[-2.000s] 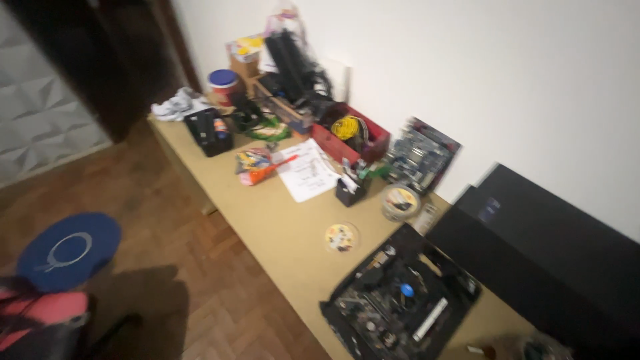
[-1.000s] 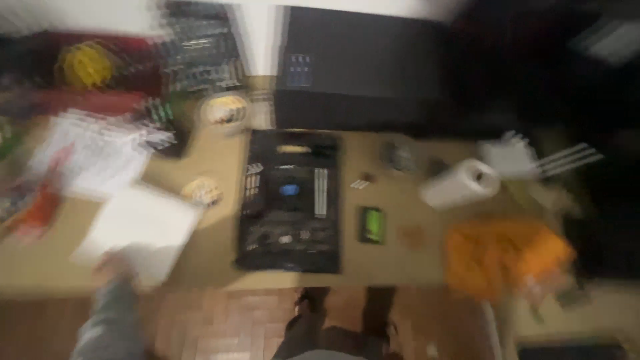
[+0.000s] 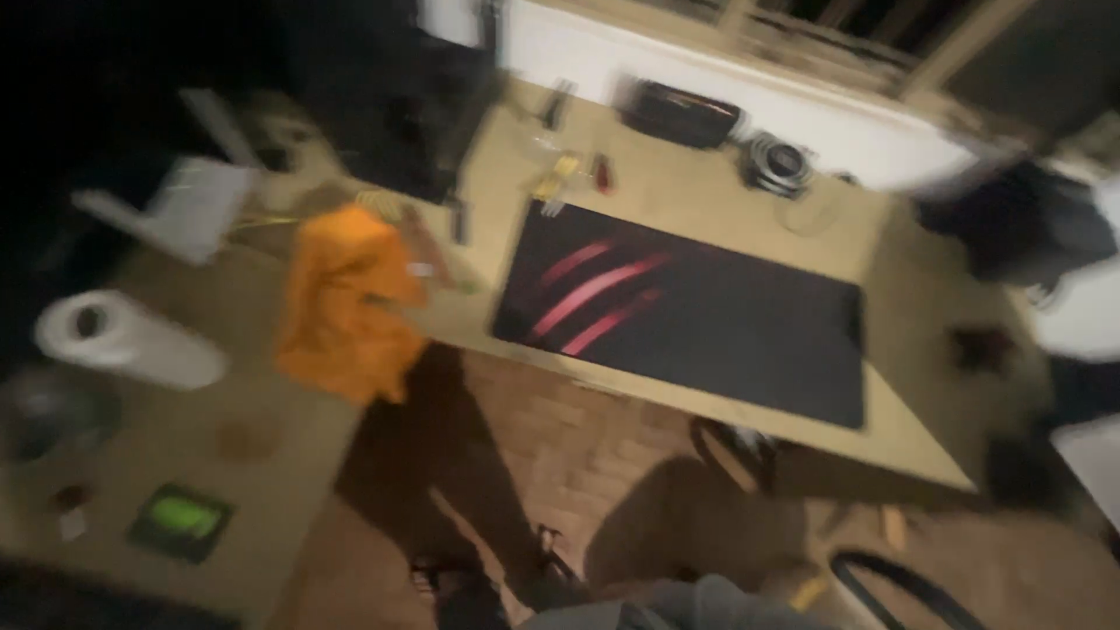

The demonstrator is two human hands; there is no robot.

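Neither of my hands shows in the head view; only grey clothing and my legs appear at the bottom. A black desk mat [image 3: 700, 324] with red slashes lies along the front of the wooden table. To its left an orange cloth [image 3: 350, 302] is draped at the table's corner. A white roll [image 3: 131, 339] lies on its side at the far left, above a small black-and-green item [image 3: 182, 521]. The frame is blurred.
Behind the mat stand a dark case [image 3: 678, 114] and a coiled cable [image 3: 777, 164] near the wall. A small red item [image 3: 603, 173] lies nearby. A dark curved object [image 3: 901, 586] is at the lower right.
The view has swung far to the right, bringing in the desk mat. The hand that was on a white sheet at the left one second ago is out of view.
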